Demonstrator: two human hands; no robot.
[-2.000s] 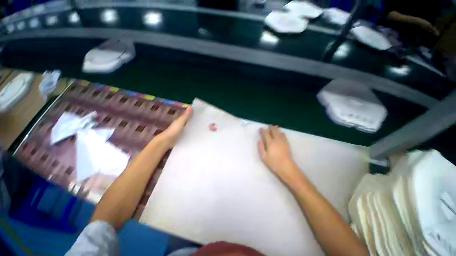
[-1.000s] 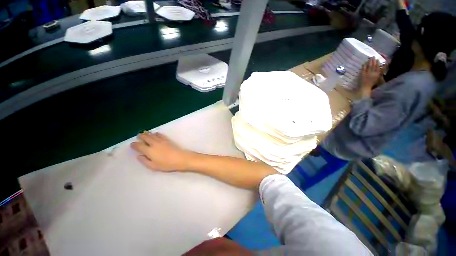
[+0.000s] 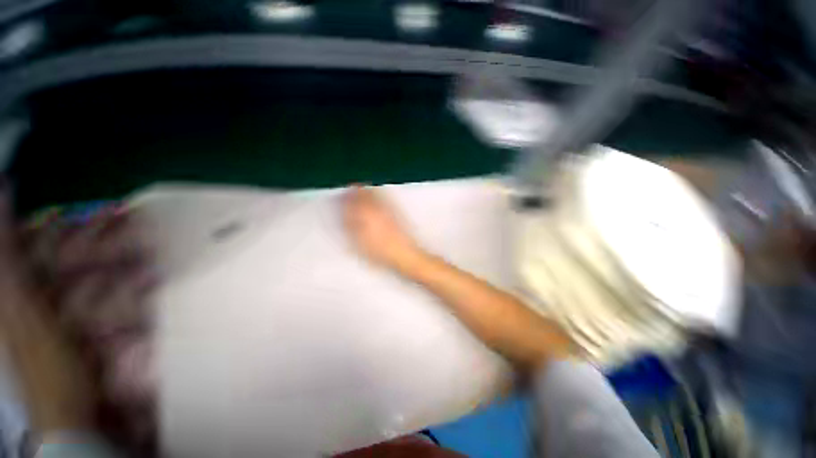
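Note:
The whole view is blurred by motion. The off-white work sheet (image 3: 295, 322) lies in front of me, with a small dark spot near its far left part. My right hand (image 3: 374, 228) rests on the sheet near its far edge, with nothing seen in it; its fingers are smeared by blur. My left forearm shows as a blurred shape at the left edge, beside the patterned sheet; its hand is too blurred to make out. A leaning stack of covers (image 3: 662, 237) stands right of the sheet, white top face outward.
A dark green conveyor belt (image 3: 224, 125) runs beyond the sheet. A white shell (image 3: 510, 121) lies on it beside a grey slanted post (image 3: 599, 103). The brown patterned sheet (image 3: 107, 295) is at left. Blurred shapes, perhaps a person, are at far right. Blue floor (image 3: 483, 429) shows below.
The view has swung right and then partly back left. The left forearm and patterned sheet show again at left. My right hand stays on the sheet near its far edge.

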